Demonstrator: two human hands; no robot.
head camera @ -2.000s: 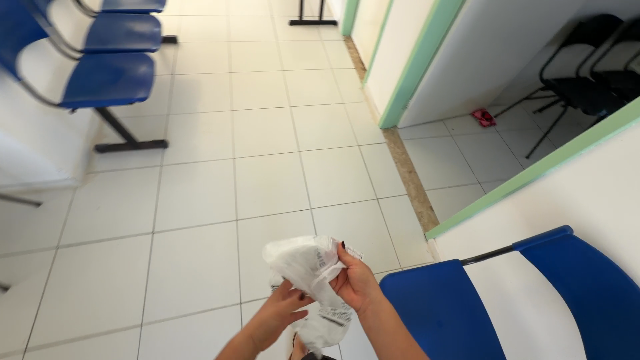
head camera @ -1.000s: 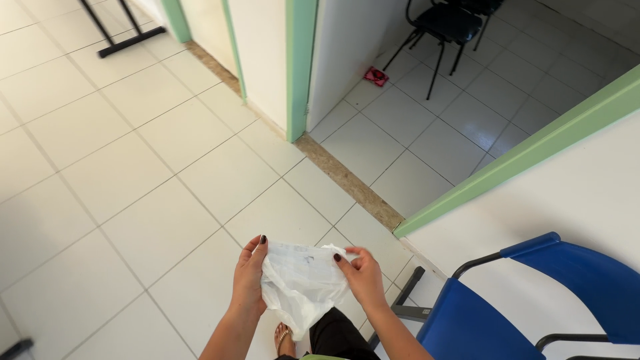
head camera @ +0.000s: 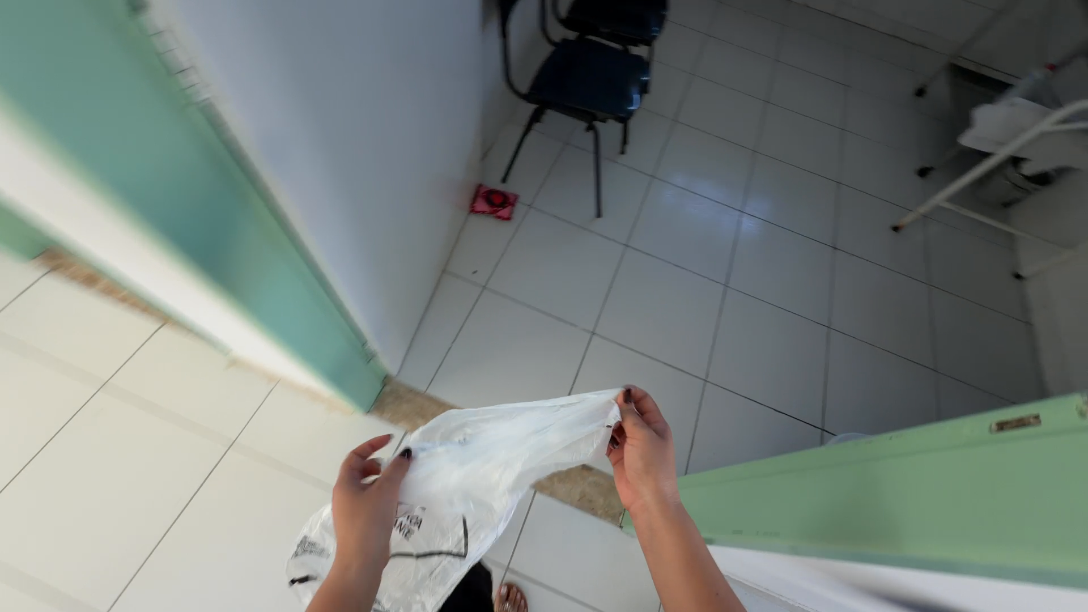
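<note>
A thin white plastic bag (head camera: 476, 459) with dark printing is stretched between my two hands, low in the head view. At its upper right corner, my right hand (head camera: 643, 450) pinches the rim between thumb and fingers. My left hand (head camera: 370, 493) is at the bag's left side, with the thumb over the plastic and the fingers curled; the exact grip there is partly hidden. The lower part of the bag hangs down behind and beside my left wrist.
A green door frame (head camera: 255, 229) stands at left, another green frame part (head camera: 892, 484) at right, with a stone threshold (head camera: 416, 406) between. Beyond are dark chairs (head camera: 586, 81), a red patterned object (head camera: 494, 202) on the tiles and a white metal-legged stand (head camera: 977, 170).
The view has swung right and forward to the doorway; the blue chairs are out of view. The bag, bunched up two seconds ago, is now spread out, its right corner pulled up and away.
</note>
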